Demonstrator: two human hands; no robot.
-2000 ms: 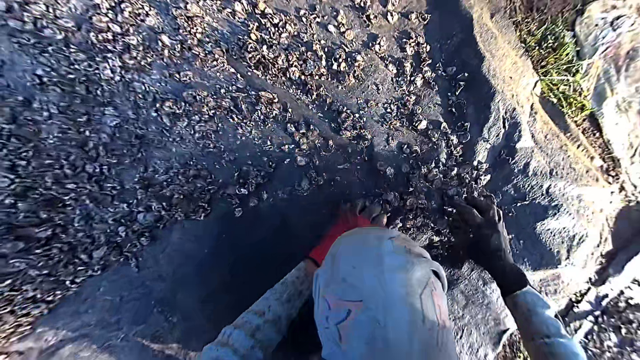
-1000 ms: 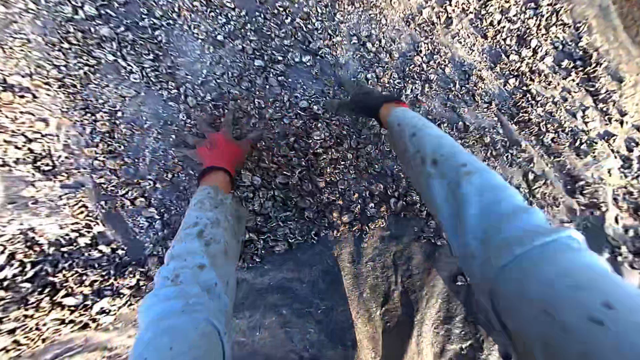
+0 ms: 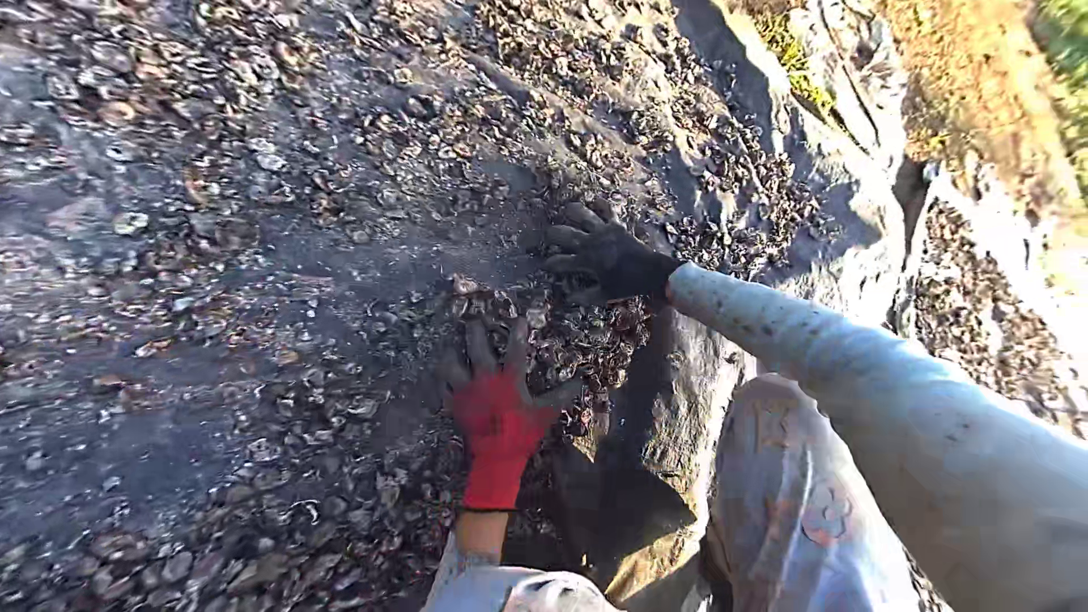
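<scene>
My left hand [image 3: 501, 408], in a red glove with grey fingers, lies palm down on a layer of small dark dried pieces [image 3: 595, 348], its fingers spread. My right hand [image 3: 608, 255], in a black glove, is up and to the right of it, fingers apart over the same pieces. Neither hand shows anything gripped. The pieces, brown and grey and curled, are spread over a dark sheet or rock-like surface [image 3: 331, 255]; which of these it is I cannot tell. Their exact kind is also unclear.
A pale, uneven rock-like edge [image 3: 850, 246] runs down the right side, with green plants [image 3: 790, 55] beside it. More dark pieces [image 3: 986, 297] lie beyond a gap. My trousered knee [image 3: 790, 476] is at the lower right, near a shaded fold [image 3: 637, 501].
The view has shifted strongly. My hands, far apart on the pieces one second ago, are now closer together, with the left one lower than the right. Both gloves' fingers remain spread.
</scene>
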